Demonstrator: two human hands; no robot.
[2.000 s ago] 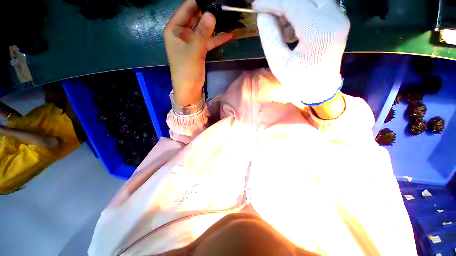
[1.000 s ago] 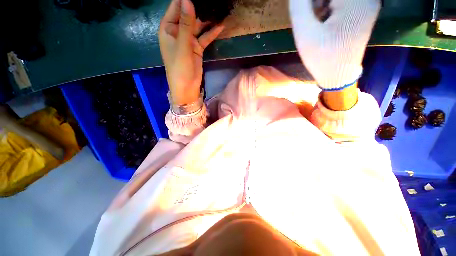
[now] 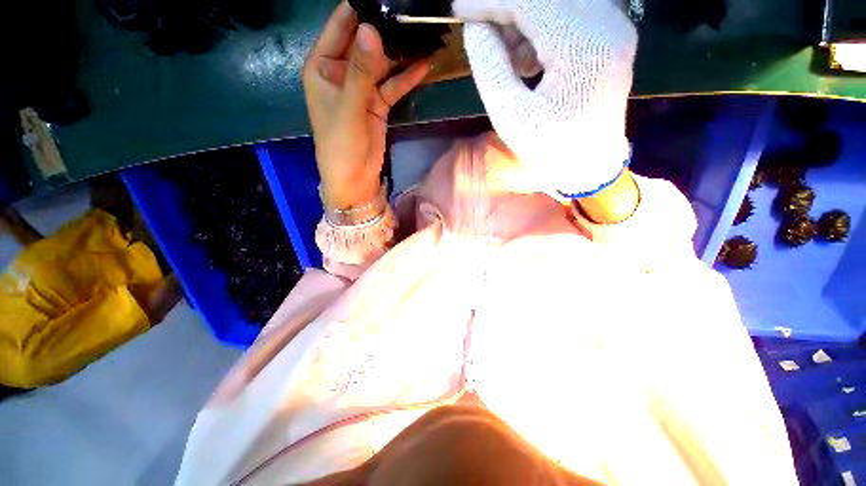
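Observation:
My left hand [image 3: 349, 114] is bare and holds a black petal part [image 3: 410, 36] at the top edge of the picture, with jagged points showing below the fingers. My right hand [image 3: 560, 95] wears a white knit glove with a blue cuff edge. It is shut on a thin pale applicator stick [image 3: 427, 19], which points left across the black part. Whether the tip touches the part I cannot tell. The top of the part and some right fingertips are cut off by the picture's edge.
Black parts [image 3: 171, 24] lie on the dark green bench [image 3: 228, 100]. A blue bin [image 3: 275, 195] of black parts is below left. A lighter blue bin [image 3: 793, 294] with spiky assemblies [image 3: 739, 252] is right, above slotted crates [image 3: 807, 403]. A person in yellow [image 3: 76, 299] is at left.
Between one second ago and now, my right hand has come back left to the black part, with the stick visible again. The yellow-clad person has shifted. My left hand has stayed nearly in place.

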